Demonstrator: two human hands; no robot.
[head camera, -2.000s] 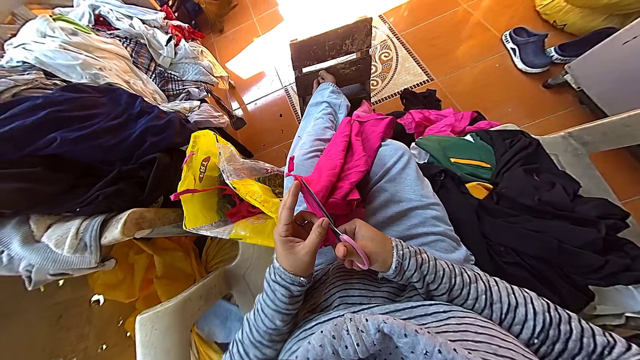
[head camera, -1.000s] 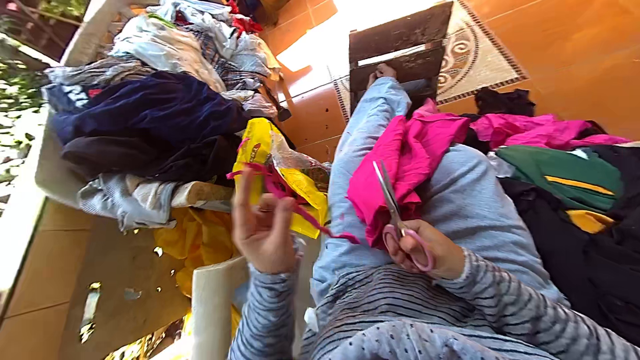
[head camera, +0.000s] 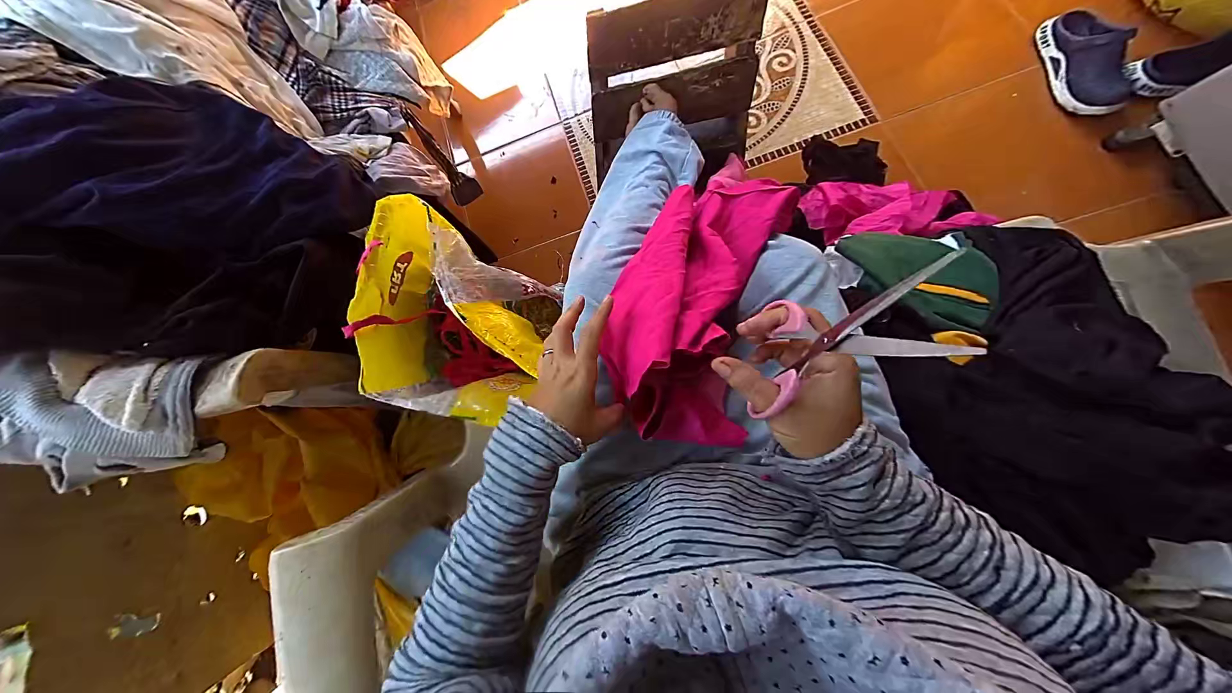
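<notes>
Bright pink fabric (head camera: 679, 308) lies in folds across my lap, over light blue trousers. My left hand (head camera: 573, 380) rests at its left edge with the fingers apart; nothing is gripped in it. In my right hand (head camera: 808, 390) are scissors with pink handles (head camera: 871, 327), their blades spread and pointing right, away from the fabric. A yellow plastic bag (head camera: 395, 289) stands left of my left hand, with red and pink strips (head camera: 467, 351) inside it and over its side.
Dark clothes (head camera: 164, 212) are heaped at the left. Black garments (head camera: 1068, 385) and a green piece (head camera: 914, 279) lie at my right. A wooden stool (head camera: 674, 48) supports my foot. A white plastic chair's armrest (head camera: 318, 568) stands at lower left. Dark clogs (head camera: 1083, 63) are on the tiled floor.
My left hand has come down from above the bag's side to the pink fabric. The scissors have swung from pointing up to pointing right, and their blades have spread.
</notes>
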